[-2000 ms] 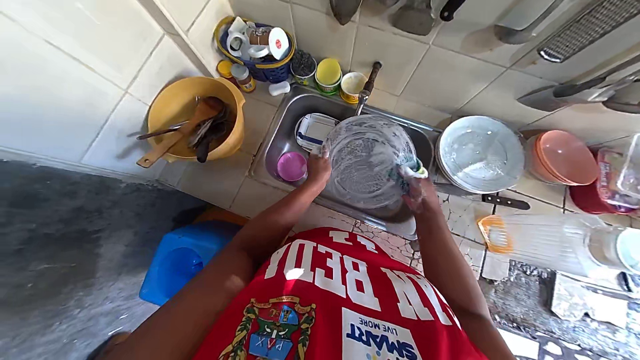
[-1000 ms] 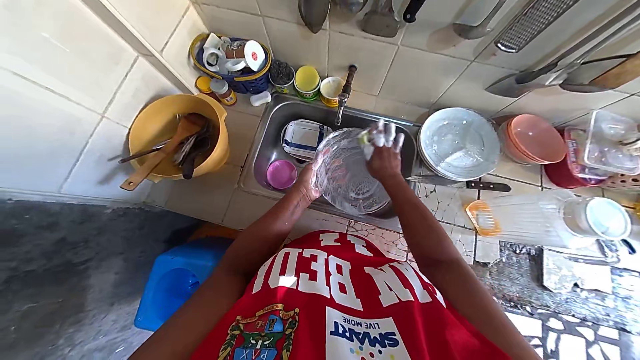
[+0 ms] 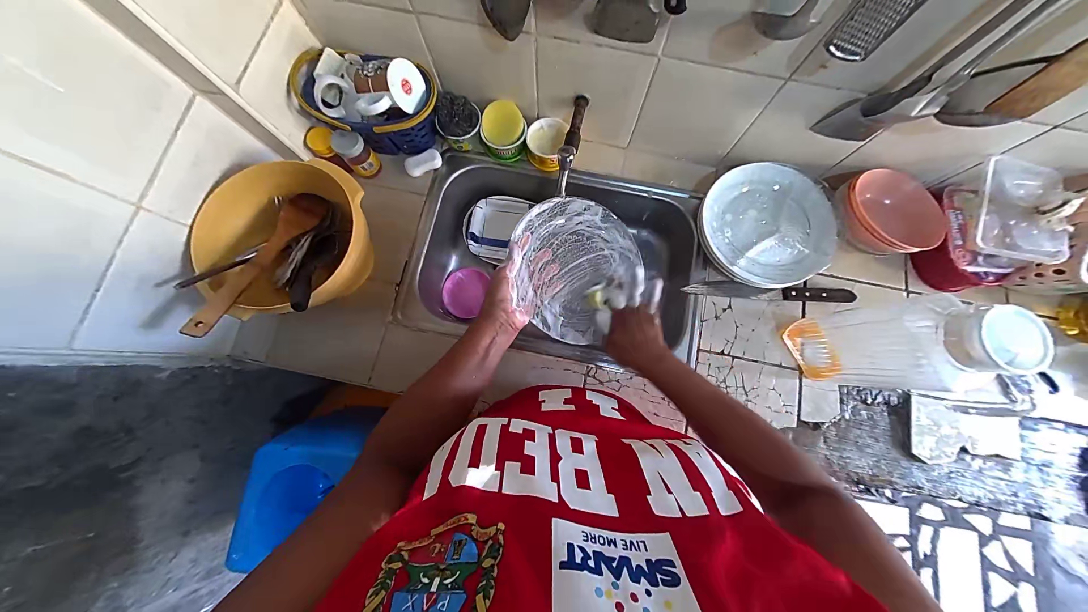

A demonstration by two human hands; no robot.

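Note:
A round, soapy lid or dish (image 3: pixel 578 246), see-through in places, is tilted over the steel sink (image 3: pixel 680 255). My left hand (image 3: pixel 510 293) grips its left edge, and the fingers show against the foam. At its lower right, my right hand (image 3: pixel 633 327) presses a yellowish sponge (image 3: pixel 597 297) to the surface; both are blurred and sudsy. A white dish with a blue stripe (image 3: pixel 497 228) and a pink bowl (image 3: pixel 466 293) lie in the sink's left part. The faucet (image 3: pixel 564 157) reaches over the sink's back edge.
A yellow basin (image 3: pixel 353 246) of utensils and a blue basket (image 3: pixel 399 136) of cups stand left. Right of the sink are stacked plates (image 3: pixel 769 225), a knife (image 3: pixel 816 294) with its blade toward the sink, pink bowls (image 3: pixel 899 211) and an orange-ended clear container (image 3: pixel 812 348). Utensils hang behind.
My right hand, raised over the dish's upper right a second ago, is now lower, at its lower right. My left hand keeps its hold on the left edge.

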